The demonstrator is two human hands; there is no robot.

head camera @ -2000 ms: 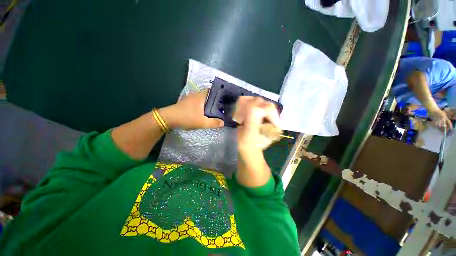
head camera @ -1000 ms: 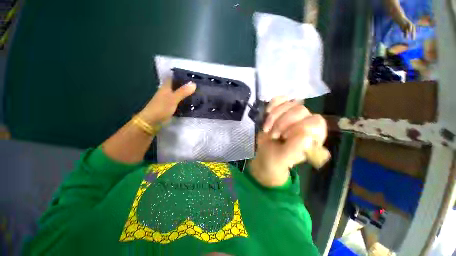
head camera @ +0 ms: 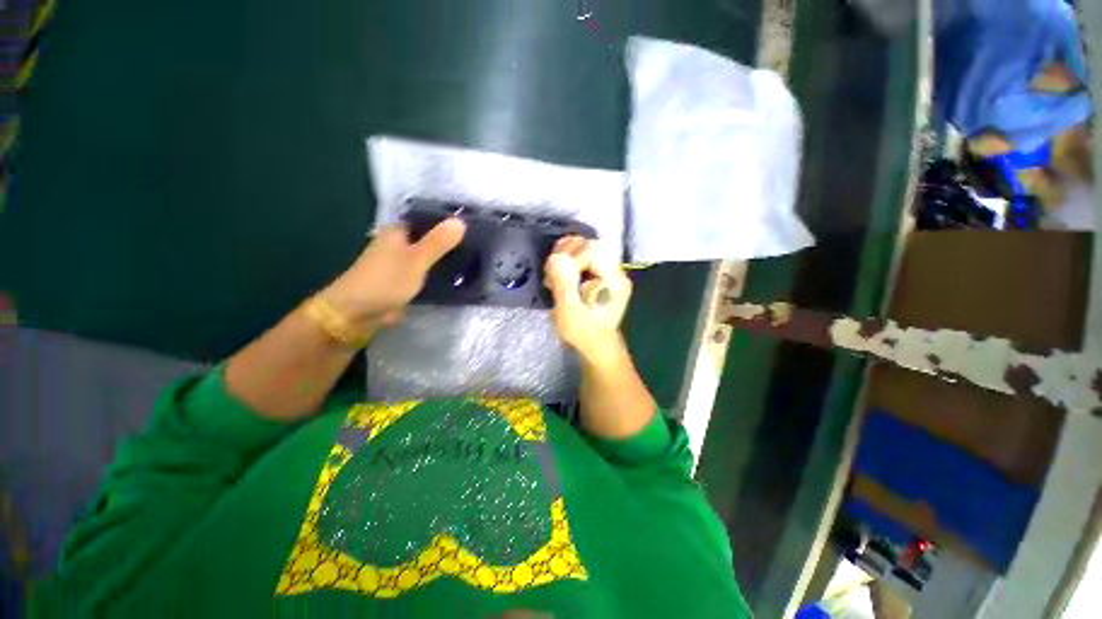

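Observation:
A black socket panel (head camera: 486, 283) lies on the white-silver textured mat (head camera: 477, 351) in front of me. A round socket face (head camera: 511, 268) shows near its middle. My left hand (head camera: 393, 272) holds the panel's left end, thumb on top. My right hand (head camera: 589, 290) is at the right end, fingers curled over the panel; a small tan round-ended thing (head camera: 596, 291) shows in it. What is under the right fingertips is hidden. A bit of yellow wire (head camera: 636, 265) shows beyond the panel's right end.
A white foam sheet (head camera: 715, 151) lies to the right of the mat on the dark green table (head camera: 218, 157). A chipped cream metal frame (head camera: 943, 351) runs at the right, beside the green belt. A person in blue (head camera: 1009, 67) is at the upper right, near black parts.
My right hand has moved left from beside the panel onto its right end. The panel now sits slightly lower and looks tilted differently. My left hand still holds the left end.

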